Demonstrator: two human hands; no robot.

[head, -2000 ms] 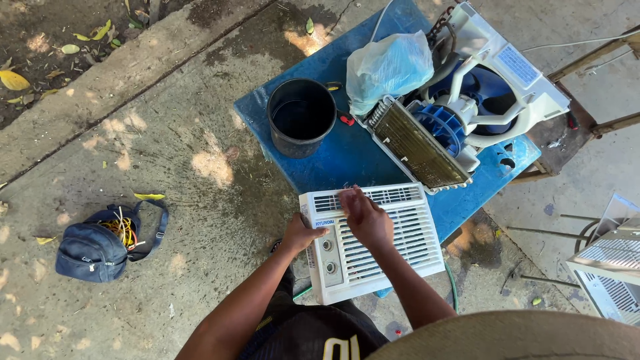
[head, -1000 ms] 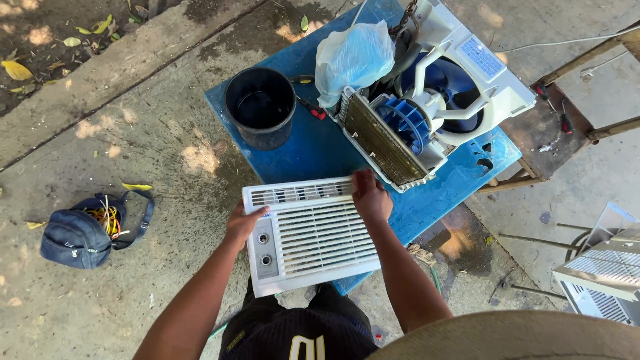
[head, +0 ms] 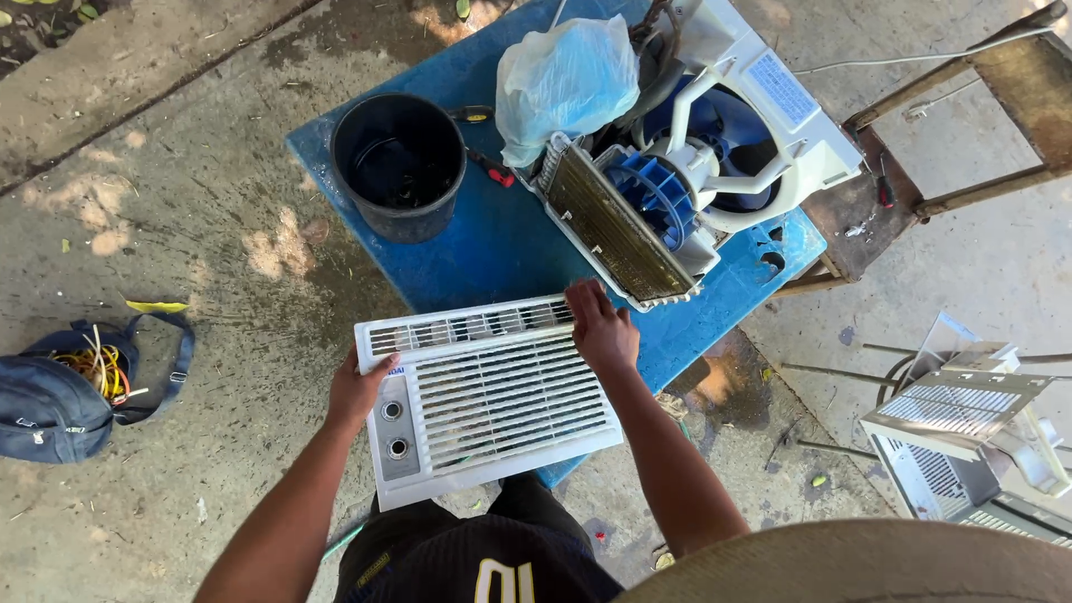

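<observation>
A white plastic front grille of a window air conditioner (head: 511, 402) lies across the near edge of a blue table (head: 494, 251), its two control shaft holes at the left. My left hand (head: 356, 385) grips its upper left corner, thumb on the front face. At the upper right corner, my right hand (head: 601, 327) has its fingers curled on the louvre strip. Just beyond the right hand stands the opened air conditioner, with a dirty finned coil (head: 615, 222), a blue blower wheel (head: 653, 197) and a blue fan (head: 729, 126).
A black bucket (head: 398, 167) stands at the table's left corner, beside screwdrivers (head: 492, 167) and a plastic bag (head: 565, 84). On the right are a worn wooden chair (head: 871, 209) and a metal casing (head: 955, 410). A dark blue bag with wires (head: 59, 402) lies on the concrete at left.
The grille, earlier tilted with its right hand grip near the top middle, now has my right hand at its upper right corner. The left hand keeps its hold at the left side.
</observation>
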